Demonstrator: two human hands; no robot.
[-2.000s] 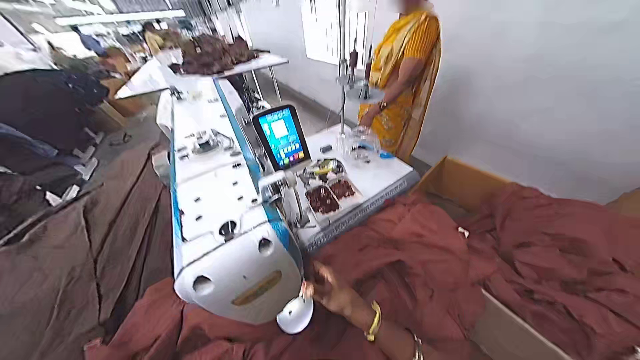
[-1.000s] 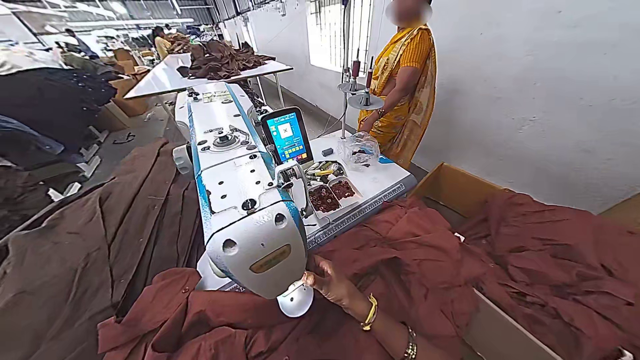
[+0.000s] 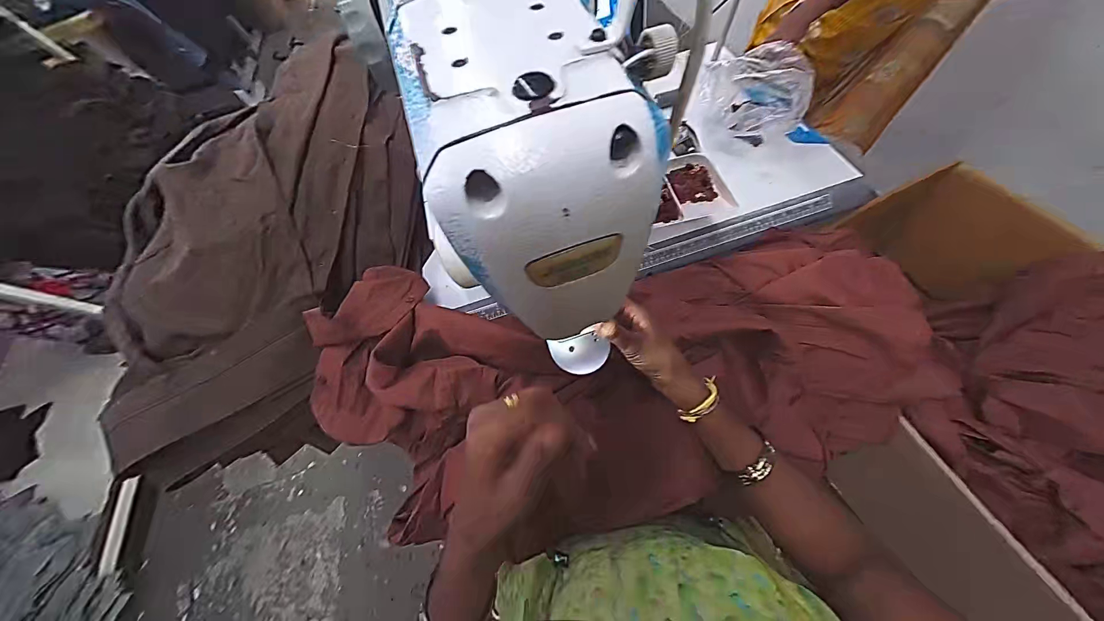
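Note:
The white head of an industrial sewing machine (image 3: 552, 207) stands in front of me, with a round white plate (image 3: 578, 352) at its lower end. My right hand (image 3: 647, 345), with a yellow bangle at the wrist, has its fingertips at the right edge of that plate; what they grip is hidden. My left hand (image 3: 517, 448), blurred and with curled fingers, is over the maroon cloth garment (image 3: 388, 354) below the machine; whether it holds cloth cannot be told. The garment spreads under the machine head and off to the right.
A white tray of small dark red pieces (image 3: 694, 183) and a clear plastic bag (image 3: 763, 90) lie on the machine table (image 3: 828, 177). At the right, a cardboard box (image 3: 940, 224) adjoins more maroon cloth. Brown cloth (image 3: 250, 224) is heaped at left. Another person's arm (image 3: 802, 19) shows at top right.
My left hand has come into view over the maroon garment. My right hand remains beside the round white plate. The view has tipped down and closer to the machine head.

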